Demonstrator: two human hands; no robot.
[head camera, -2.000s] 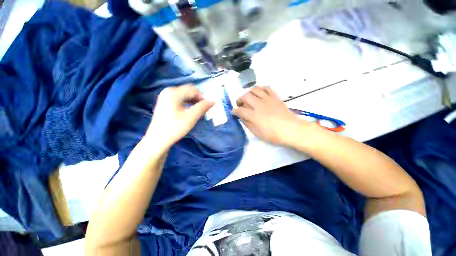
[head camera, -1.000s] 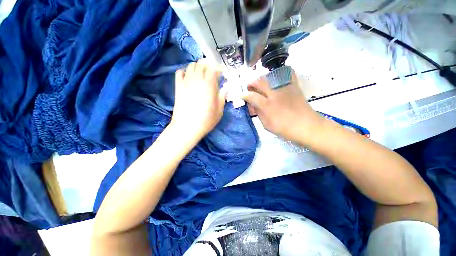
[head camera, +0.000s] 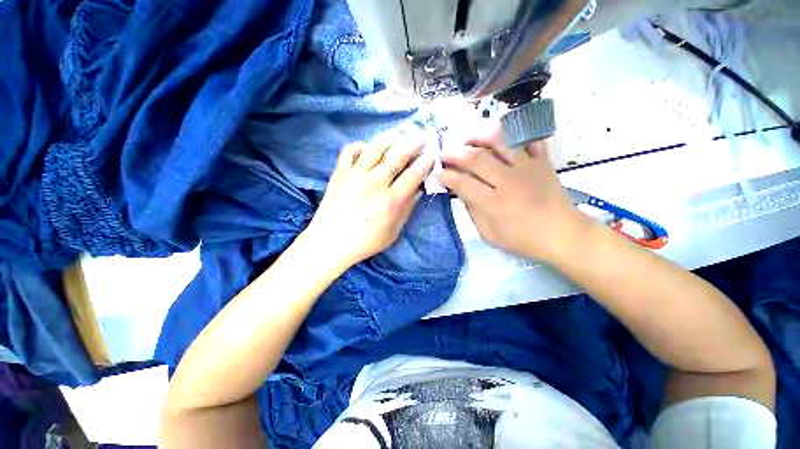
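Observation:
A blue denim-like garment (head camera: 412, 245) lies on the machine bed, with its large gathered heap to the left. A small white label (head camera: 435, 182) shows between my fingertips at the garment's edge, just in front of the needle area. My left hand (head camera: 373, 197) has its fingers on the label and cloth from the left. My right hand (head camera: 509, 188) has its fingertips at the label's right side. The sewing machine head (head camera: 491, 39) is above my fingers, with the metal presser foot area (head camera: 439, 83) partly washed out by bright light.
Snips with blue and orange-red handles (head camera: 645, 230) lie right of my right hand. A grey ribbed piece (head camera: 529, 122) is beside the needle area. Ruler tape (head camera: 754, 200) lies at the right. Pale thread waste (head camera: 724, 66) and a black cable are at the upper right. More blue garments cover the lap.
The view has moved closer to the machine head. Both hands have come together at the label near the needle; one second ago my left fingers were more upright and farther forward.

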